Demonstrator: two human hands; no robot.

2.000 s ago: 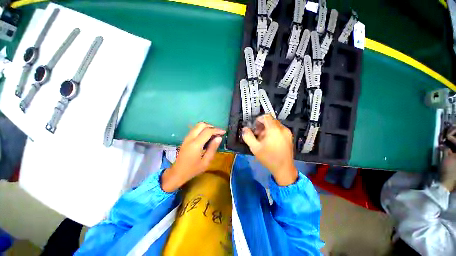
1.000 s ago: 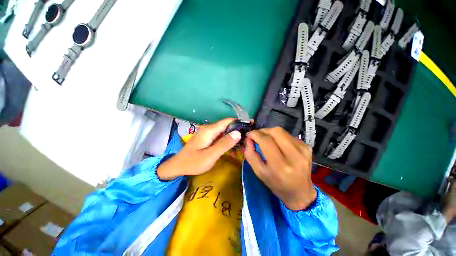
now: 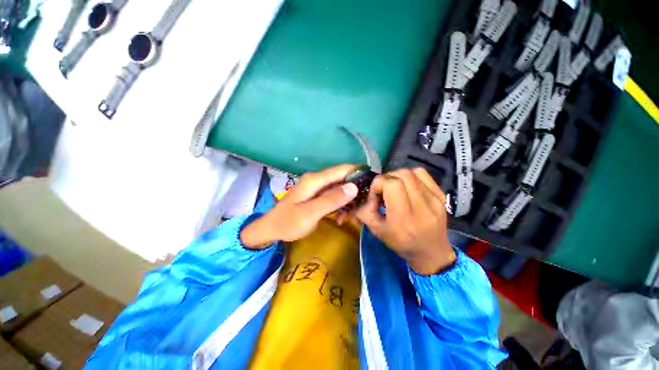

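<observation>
A smartwatch (image 3: 363, 182) with a dark round case is held close to my chest, over the front edge of the bench. One grey strap half (image 3: 368, 149) sticks up from it towards the bench. My left hand (image 3: 309, 204) grips the case, thumb on its face. My right hand (image 3: 408, 213) pinches the case's right side with its fingertips; the exact contact and the other strap half are hidden. The black foam tray (image 3: 566, 182) at right holds several crossed grey watches in square pockets.
A white sheet (image 3: 209, 43) at left bears watches in a slanted row, and one lies at its right edge. White sheets hang below the bench edge. The green bench (image 3: 325, 72) lies between sheet and tray. Cartons (image 3: 69, 307) are at lower left, a person's grey sleeve (image 3: 614, 325) at lower right.
Two seconds ago my right hand was at the tray's near-left pocket and my left hand was empty. Now both hold a watch near my chest. The view has shifted, moving bench items within the frame.
</observation>
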